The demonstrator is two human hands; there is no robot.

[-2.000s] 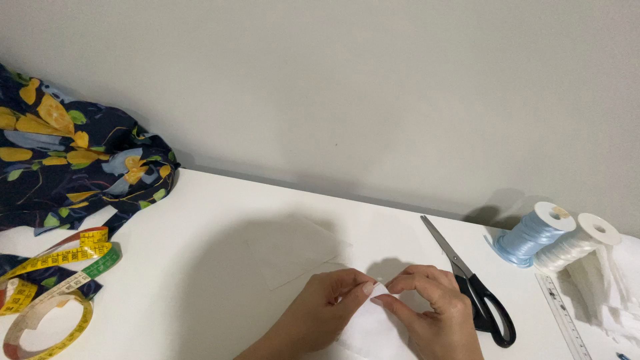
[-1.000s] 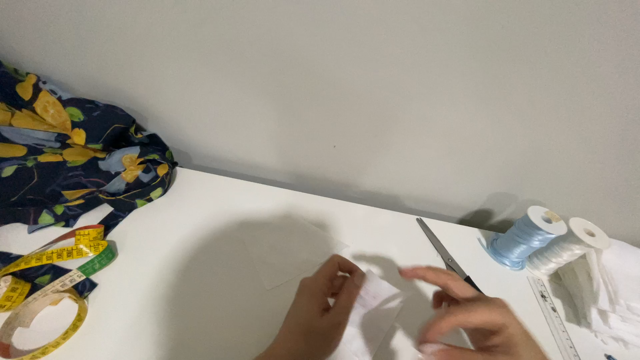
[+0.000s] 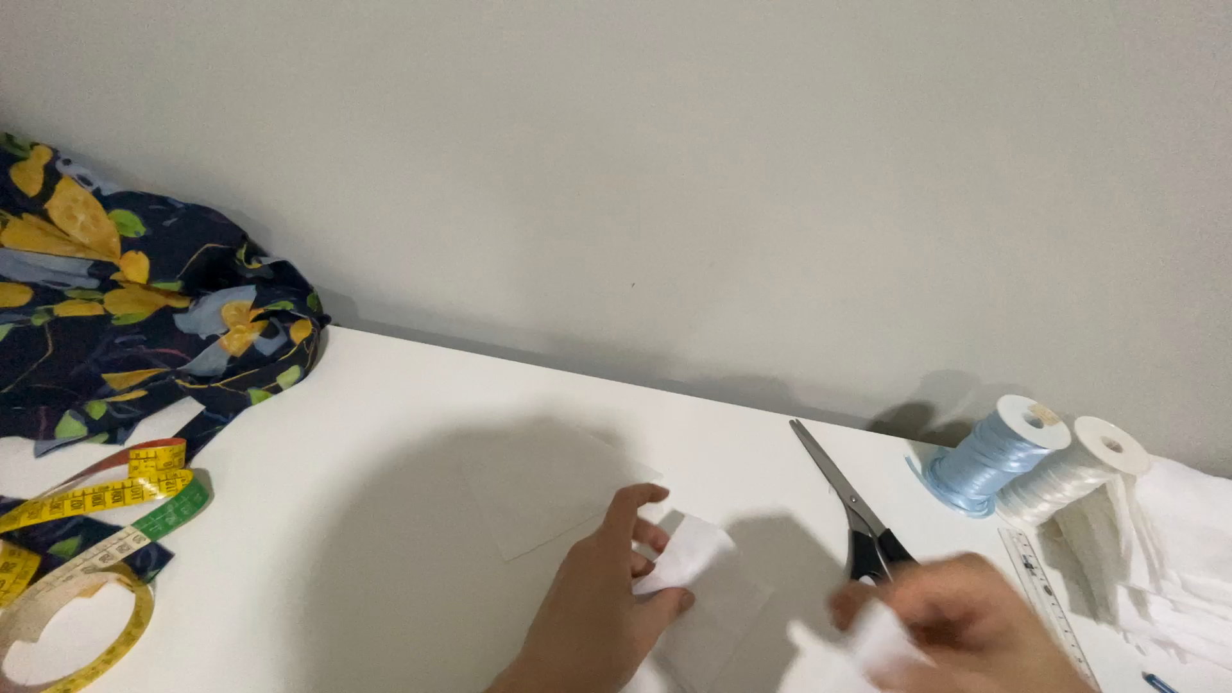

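Observation:
At the lower middle, my left hand (image 3: 616, 587) has its thumb and fingers around the edge of a folded white piece of fabric or paper (image 3: 698, 558), which extends down over the white table. My right hand (image 3: 953, 626), blurred, is at the lower right, over the handles of black-handled scissors (image 3: 849, 496). A blurred white piece (image 3: 885, 645) shows at its fingertips. Behind my left hand, a thin white sheet (image 3: 539, 491) lies flat on the table.
Dark floral fabric (image 3: 144, 298) and a curled yellow measuring tape (image 3: 106, 496) lie at left. At right are a light blue cord spool (image 3: 996, 457), a white cord spool (image 3: 1073, 467), a clear ruler (image 3: 1044, 597) and white fabric (image 3: 1174, 539). A grey wall (image 3: 626, 192) rises behind the table.
Both hands were together on the white piece two seconds ago. My right hand has moved away to the right and now partly covers the scissors' handles.

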